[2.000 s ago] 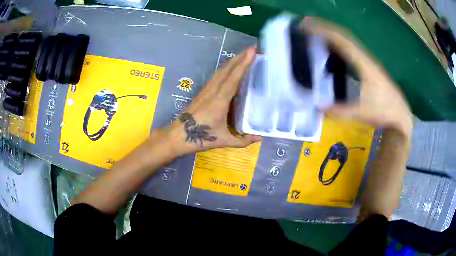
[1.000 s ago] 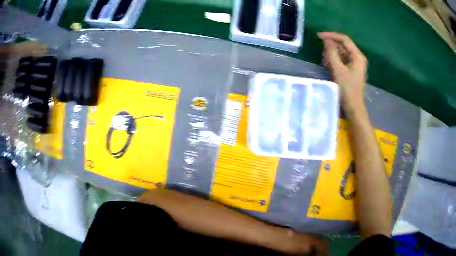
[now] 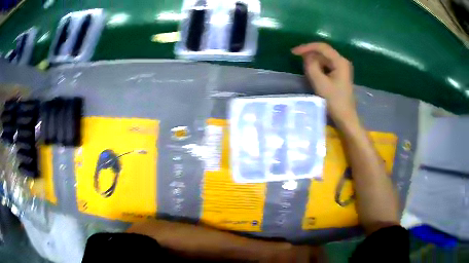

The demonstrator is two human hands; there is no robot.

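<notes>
A white three-compartment tray lies on the printed cardboard; its compartments look pale, with no black units in them. My right hand is above the tray's upper right, near the green belt's edge, with loosely bent fingers and nothing seen in it. My left forearm crosses the bottom of the picture towards the right; my left hand is cut off by the lower edge. A filled tray with two black units stands on the belt.
Another filled tray and part of one more stand on the green belt at upper left. Black units lie in rows at left, partly under shiny film. Pale tray stacks stand at right. A pale scrap lies on the belt.
The held tray of two seconds ago is gone from my hands; a filled tray now shows on the belt. My left hand has gone down out of view. Since one second ago, the view has shifted.
</notes>
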